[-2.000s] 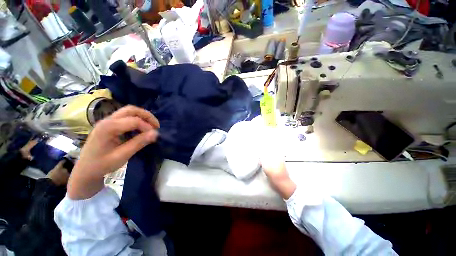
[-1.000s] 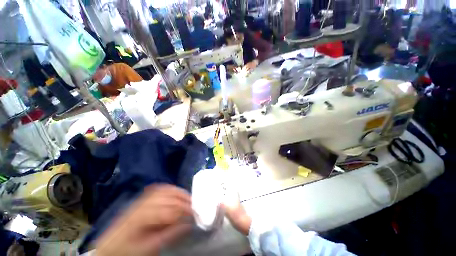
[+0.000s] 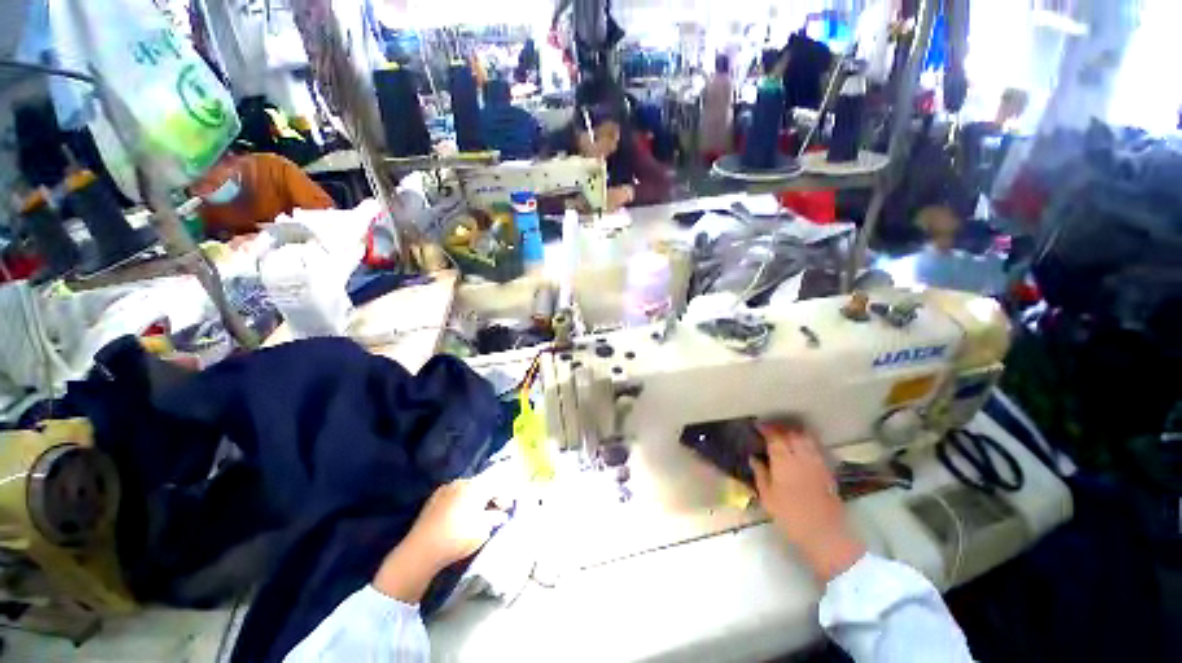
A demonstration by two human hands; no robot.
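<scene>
The dark navy garment lies bunched left of the needle, spilling over the table's front edge. My left hand holds the edge of a white piece just left of the needle area; its fingertips are washed out by glare. The cream-white JACK machine stands in front of me, with a lime green tag at its head. My right hand is under the machine arm, with its fingers over the right part of the black-screened smartphone. Whether it grips the phone is unclear.
A yellow machine with a handwheel stands at left. Black scissors lie at the table's right end. A lilac cup and a blue can stand behind the machine. A person in orange sits at the back left.
The view has tilted up and turned right. My right hand has left the white piece and moved right to the smartphone. My left hand has come to the white piece near the needle.
</scene>
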